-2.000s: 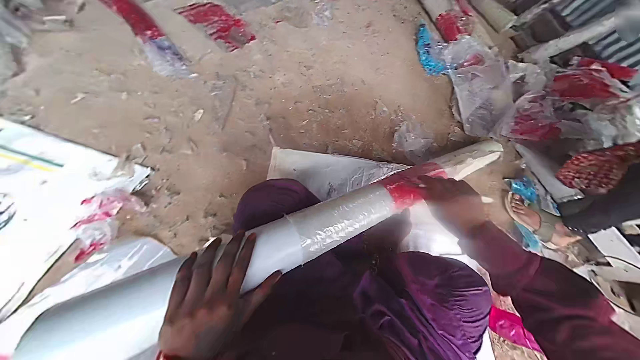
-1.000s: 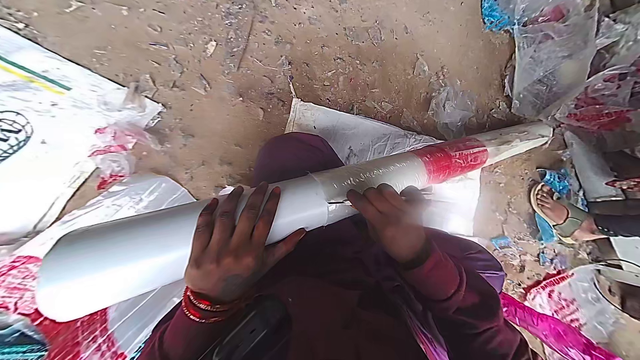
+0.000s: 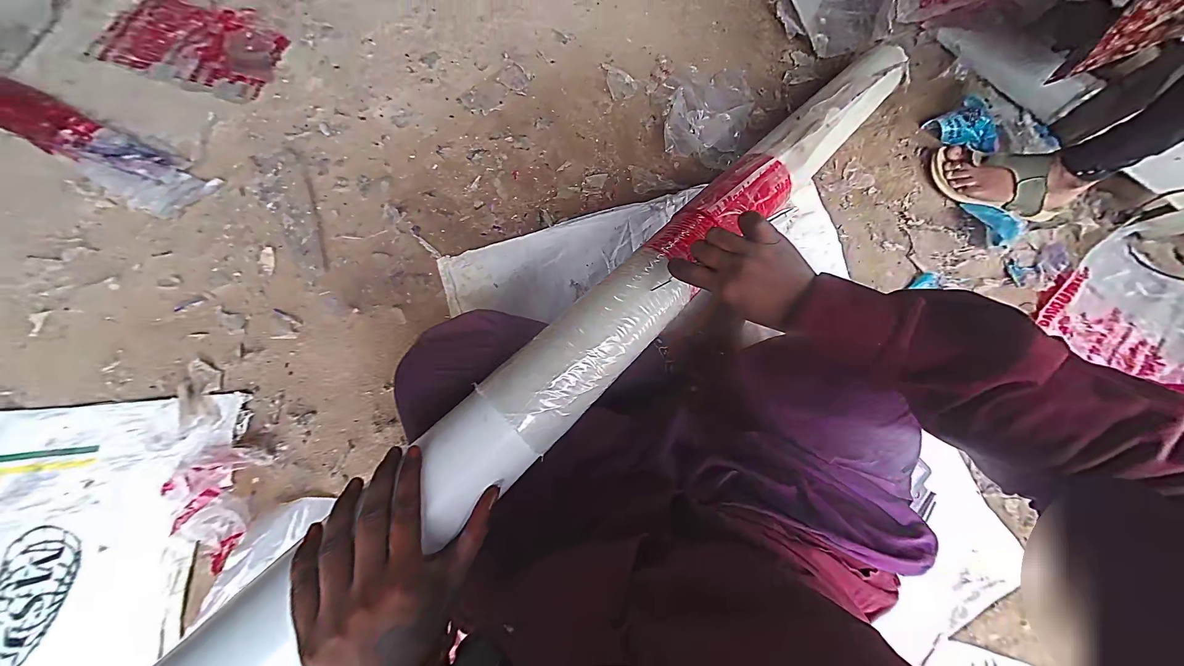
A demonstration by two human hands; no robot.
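Note:
A long white tube [image 3: 472,453] lies slantwise across my lap, from the lower left to the upper right. Clear plastic film [image 3: 592,347] wraps its middle, with a red printed plastic band [image 3: 731,199] farther up and a pale tapering end [image 3: 846,102]. My left hand [image 3: 379,564] rests flat on the bare white part, fingers spread. My right hand [image 3: 745,268] is at the lower edge of the red band, fingers curled against the film; whether it pinches anything cannot be told.
White sheeting [image 3: 518,277] lies under the tube on the dirt floor [image 3: 351,222]. A printed white sack [image 3: 92,527] is at the left. Red and clear plastic scraps [image 3: 194,46] are scattered about. Another person's sandalled foot [image 3: 999,180] stands at the right, near a red-printed bag [image 3: 1119,296].
My right hand has moved up along the tube from the film's lower edge to the red band. The tube slants more steeply in view. My left hand remains on the white part.

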